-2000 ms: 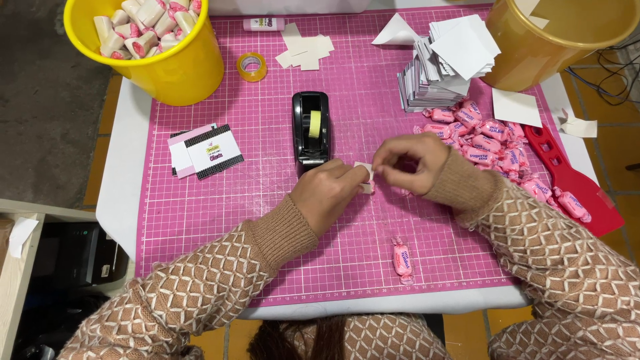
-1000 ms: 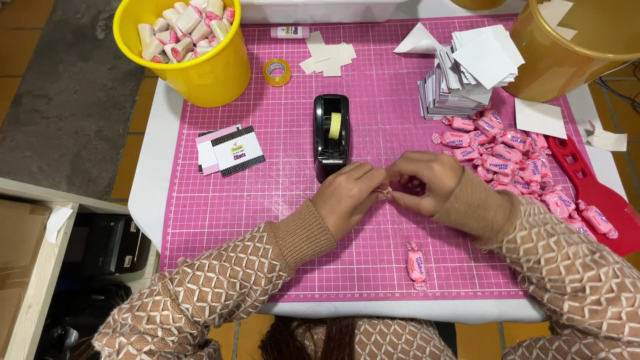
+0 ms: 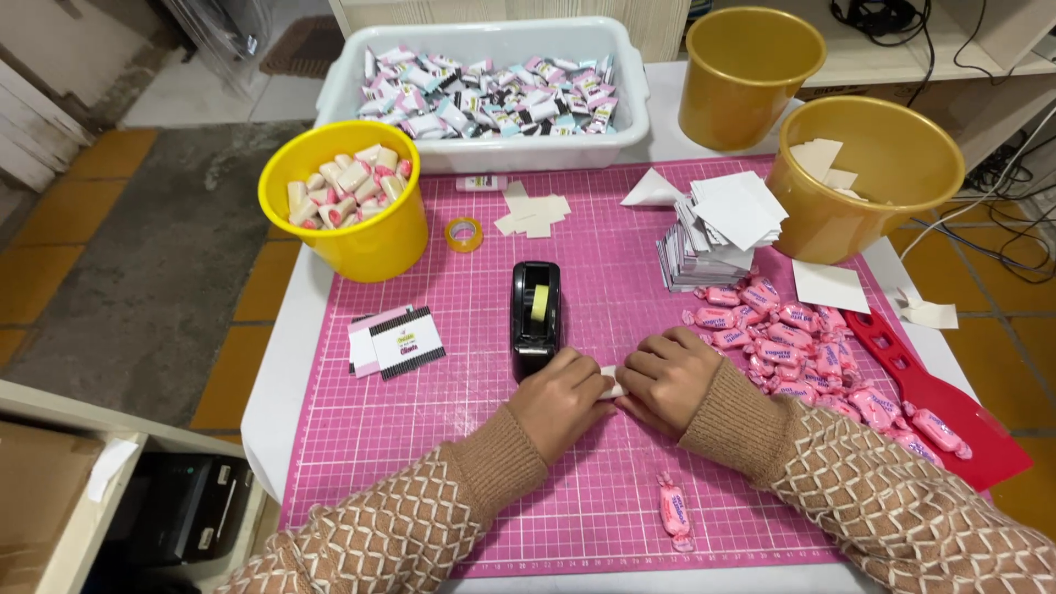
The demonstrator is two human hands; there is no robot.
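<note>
Between my left hand (image 3: 571,398) and my right hand (image 3: 670,381) is a small pale rolled piece (image 3: 611,383), and the fingers of both hands close on its ends. Just behind my left hand stands a black tape dispenser (image 3: 536,320) with a yellowish roll. A pink wrapped candy (image 3: 674,513) lies alone on the pink cutting mat (image 3: 462,495), nearer my body. To the right of my right hand is a pile of pink wrapped candies (image 3: 780,351). Printed cards (image 3: 407,342) lie at the left of the dispenser.
A yellow bucket (image 3: 363,246) holds pale rolls. Behind are a white tub (image 3: 495,155) of small wrapped pieces and gold buckets (image 3: 734,107). A paper stack (image 3: 709,256), red scraper (image 3: 961,421), tape roll (image 3: 464,235), glue stick (image 3: 481,183) and pale paper strips (image 3: 532,212) lie about.
The pale piece, flat and lighter between my hands two seconds ago, now shows as a roll. My hands stay close together in front of the dispenser. The view has tilted up, showing the tub.
</note>
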